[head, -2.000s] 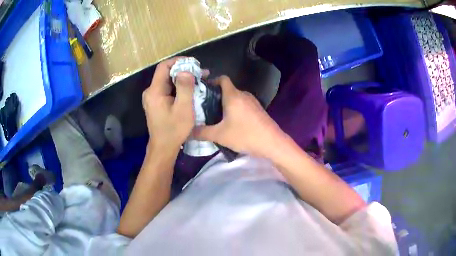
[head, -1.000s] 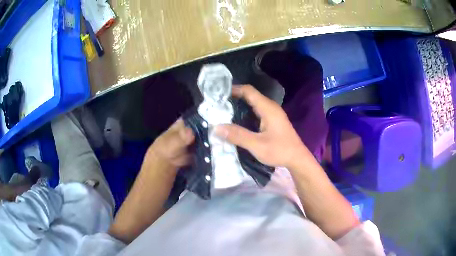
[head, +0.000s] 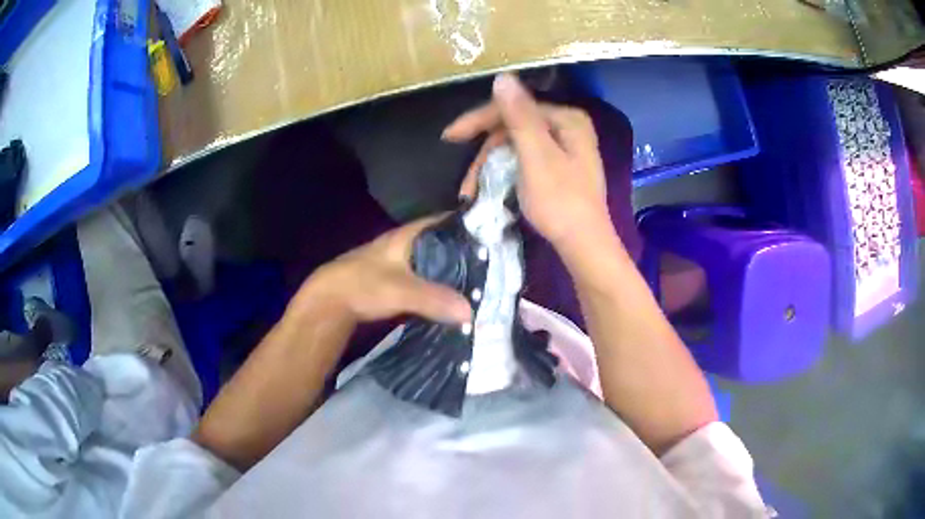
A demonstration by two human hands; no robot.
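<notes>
A pale figurine body (head: pixel 496 324) is held above my lap, its narrow rounded end up and its wide base towards me. A black pleated coat part (head: pixel 424 355) with a row of pale buttons wraps it, open down the front. My left hand (head: pixel 377 282) grips the coat and body from the left, thumb across the front by the buttons. My right hand (head: pixel 553 167) is beside the upper end, its index finger raised; the palm side is hidden, so I cannot tell whether it grips the figurine.
The tan bench edge (head: pixel 335 76) runs across the top. A blue tray (head: pixel 127 132) with a black part is at left, near a yellow-handled tool (head: pixel 161 67). A purple stool (head: pixel 776 304) and a crate of small white parts (head: pixel 867 182) are at right. Another person's sleeve (head: pixel 76 436) is at lower left.
My right hand has moved from the body's front up to its narrow end. My left thumb now lies across the coat front. The figurine has shifted slightly right and tilted.
</notes>
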